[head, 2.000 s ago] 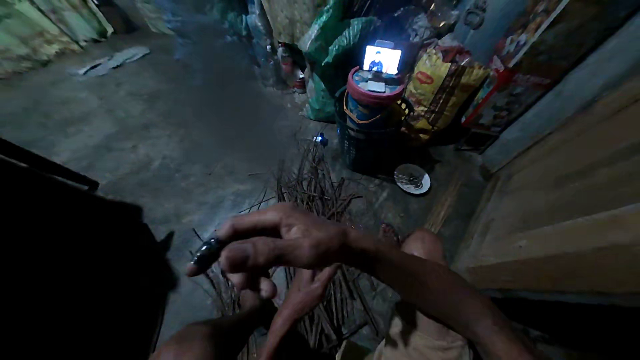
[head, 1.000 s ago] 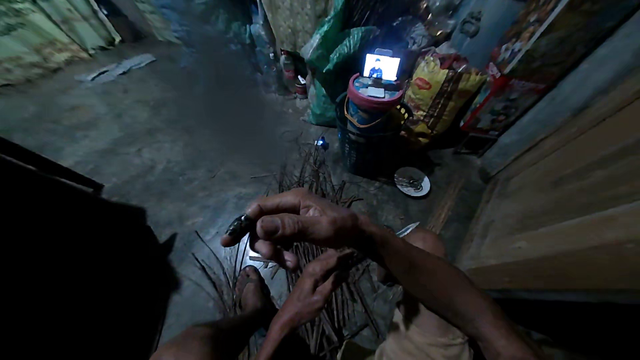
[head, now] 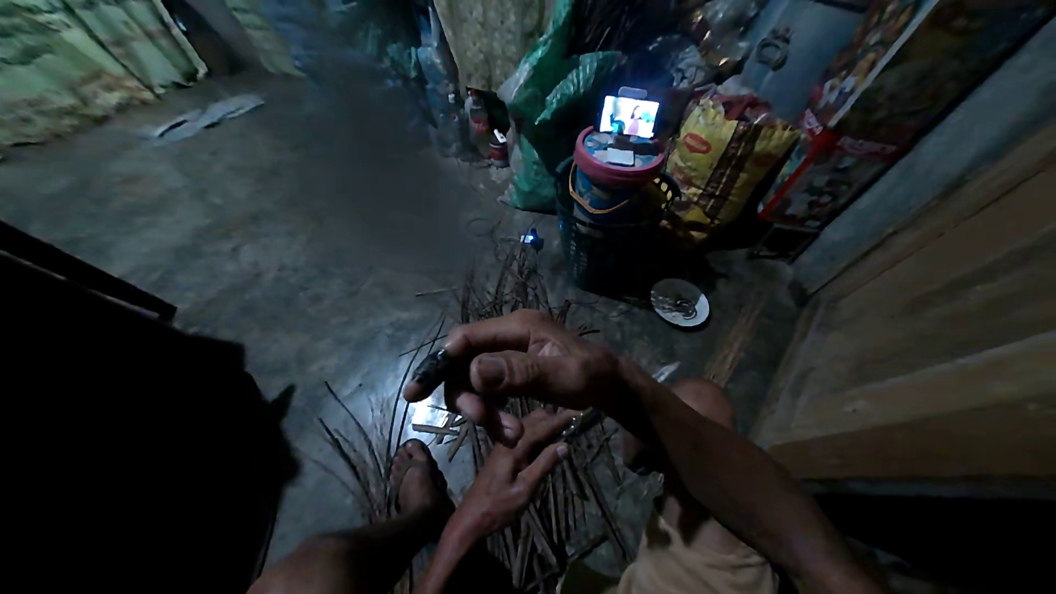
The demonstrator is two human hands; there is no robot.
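Note:
My right hand (head: 528,371) is raised over a pile of thin brown sticks (head: 528,528), its index finger wrapped in a dark, shiny covering (head: 431,368). Its fingers are bent and apart, and nothing shows between them. Below it, my left hand (head: 503,483) reaches over the sticks. A dark, slim object (head: 582,423) lies at its fingertips, partly behind my right wrist; whether it is held is unclear. A pale, pointed, blade-like piece (head: 667,371) shows beyond that wrist, and I cannot tell if the two are one thing.
A lit screen (head: 629,116) stands on a pink-rimmed bucket (head: 619,175) set in a dark basket (head: 590,256). Near it are a white plate (head: 680,303) holding small items, a green sack (head: 536,177) and a yellow bag (head: 718,165). Wooden panels (head: 932,355) stand right, a black object (head: 124,429) left.
My right hand has moved to the right from where it was two seconds ago. The pale blade-like piece, not visible in the oldest frame, now shows beyond my right wrist.

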